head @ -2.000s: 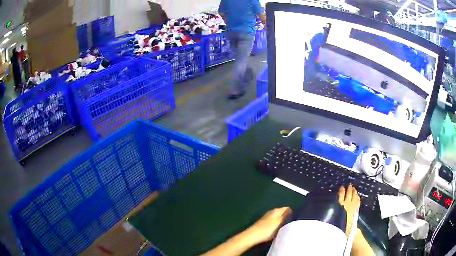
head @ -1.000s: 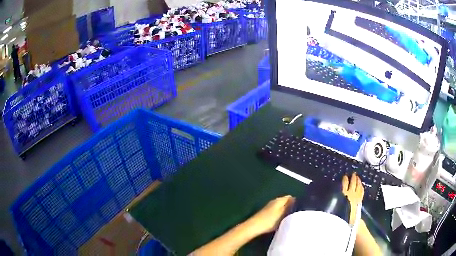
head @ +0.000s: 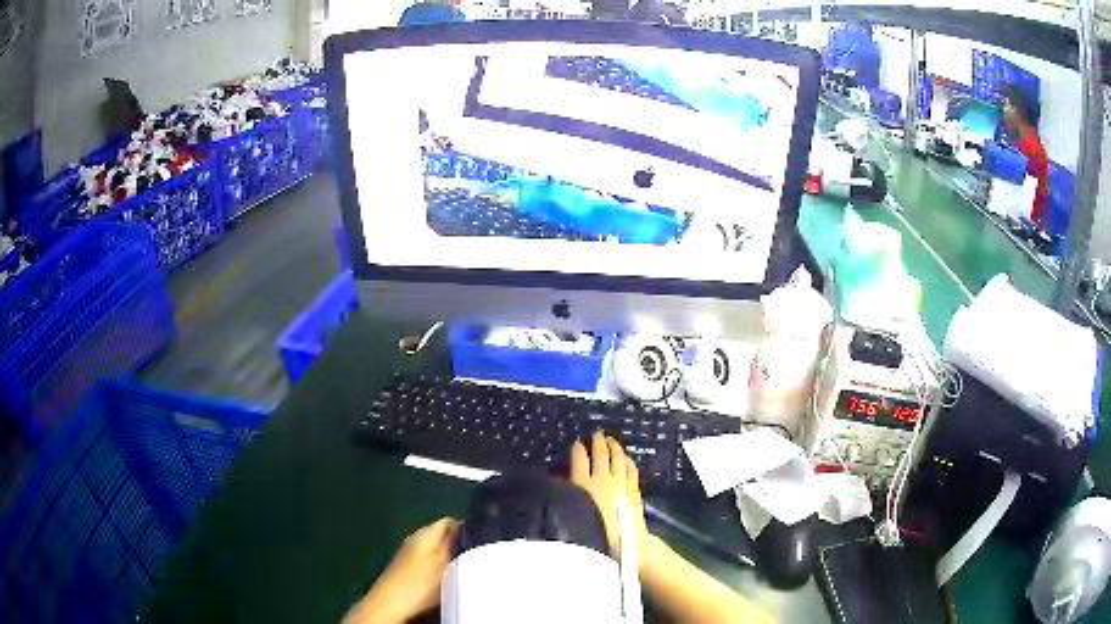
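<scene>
A white security camera (head: 542, 588) with a glossy black ball head (head: 531, 510) stands at the bottom centre, its lower part cut off by the picture's edge. A slim white antenna (head: 627, 555) rises at its right side. My left hand (head: 426, 561) is curled against the camera's left side, its fingertips hidden by the ball head. My right hand (head: 609, 482) has its fingers spread on the lower edge of the black keyboard (head: 524, 424), its wrist behind the antenna. The monitor (head: 567, 293) shows a live picture of a monitor chin and a blue tray.
Behind the keyboard are a blue parts tray (head: 530, 363) and two white speakers (head: 646, 366). At right are crumpled paper (head: 755, 469), a mouse (head: 790, 551), a flat black slab (head: 883, 588) and a power supply (head: 871, 421). Blue crates (head: 134, 488) stand at left; a person (head: 1029, 152) is far right.
The view has swung right, so the monitor and bench have shifted left and the power supply and green line show fully. The hands stay around the camera and on the keyboard.
</scene>
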